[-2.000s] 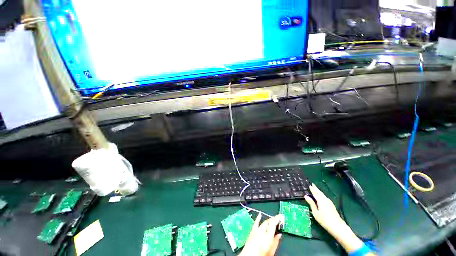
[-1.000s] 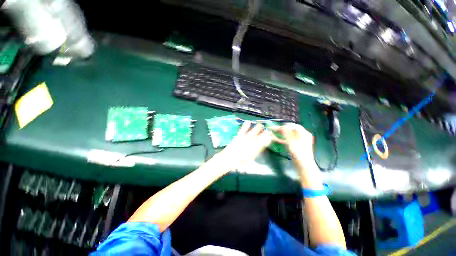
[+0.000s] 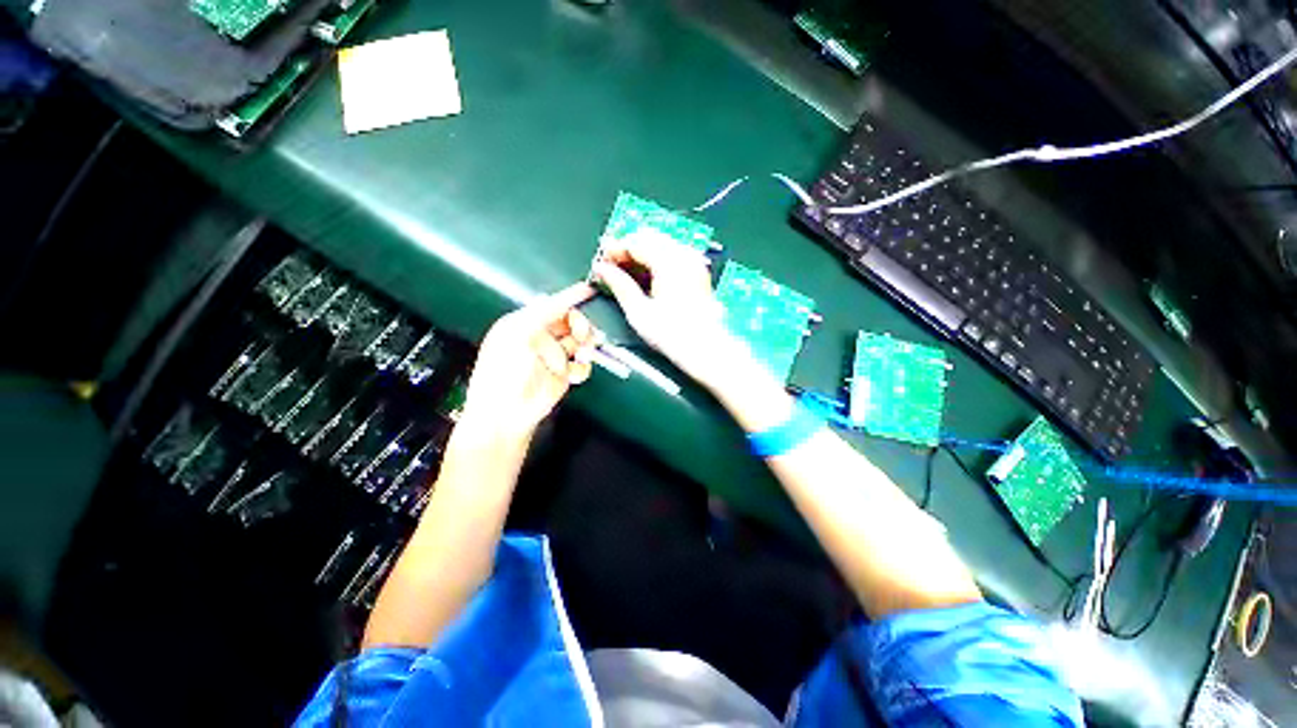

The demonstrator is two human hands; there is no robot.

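Several green circuit boards lie in a slanting row on the green bench. The leftmost board (image 3: 653,225) is partly covered by my right hand (image 3: 657,292), whose bent fingers are at its front edge. My left hand (image 3: 529,356) is at the bench's front edge, with a finger reaching to my right fingertips. A small dark piece seems to be between them; its shape and which hand grips it are unclear. White strips (image 3: 636,368) lie beside my left fingers. The other boards are a second (image 3: 765,320), a third (image 3: 899,387) and a rightmost one (image 3: 1040,481).
A keyboard (image 3: 996,277) lies behind the row, with a white cable (image 3: 1045,152) across it. A blue cord (image 3: 1195,486) runs right of the boards. A scanner (image 3: 1203,526), white sticks (image 3: 1102,562) and a tape roll (image 3: 1253,624) are at right. Yellow paper (image 3: 400,81) lies left.
The view has turned and shifted left. Both hands have moved from the rightmost board to the leftmost one. The rightmost board is now uncovered.
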